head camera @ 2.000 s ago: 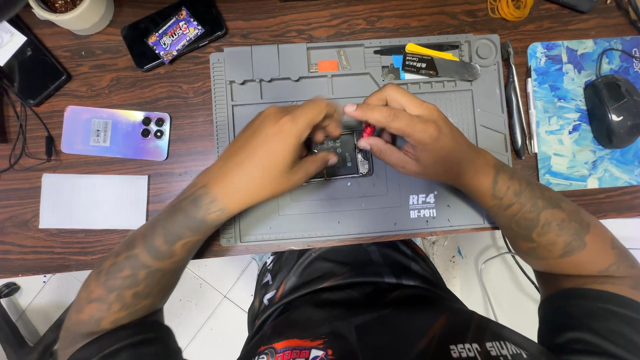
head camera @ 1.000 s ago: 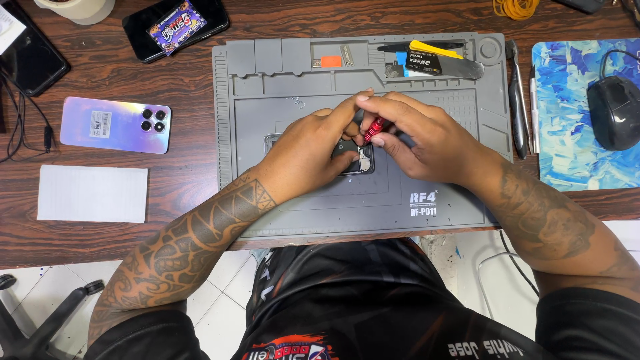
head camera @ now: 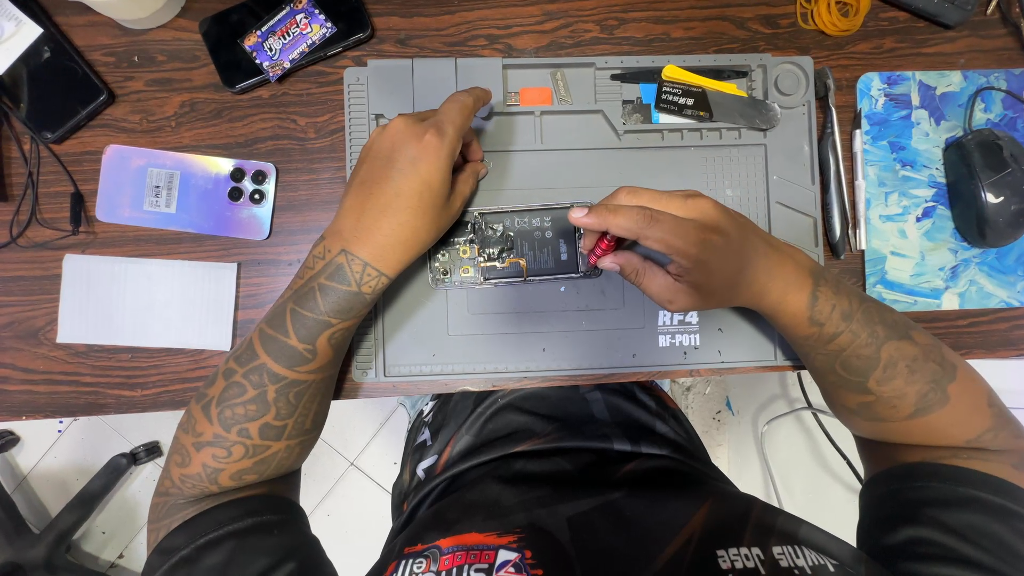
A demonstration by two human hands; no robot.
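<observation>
An opened smartphone [head camera: 528, 244] lies on the grey repair mat [head camera: 544, 352], its black battery, flex cable and board exposed. My right hand [head camera: 672, 244] grips a red screwdriver [head camera: 604, 250] at the phone's right end; the tool's tip is hidden. Over the upper left of the mat is my left hand [head camera: 424, 172], fingers bent, thumb near the fingertips. Something tiny and shiny shows by the thumb, but whether it is held is unclear. A purple phone back cover or phone [head camera: 180, 192] with several camera rings rests left of the mat.
The mat's top compartments hold an orange USB piece [head camera: 532, 97] and thin pry tools [head camera: 716, 106]. Right of the mat are a grey-handled tool [head camera: 832, 176] and a black mouse [head camera: 988, 188]. A white pad [head camera: 148, 302] and a black phone [head camera: 228, 48] lie to the left.
My left hand has moved from over the phone up and left toward the mat's top compartments. My right hand has shifted toward the phone's right end, still with the red screwdriver. More of the phone shows.
</observation>
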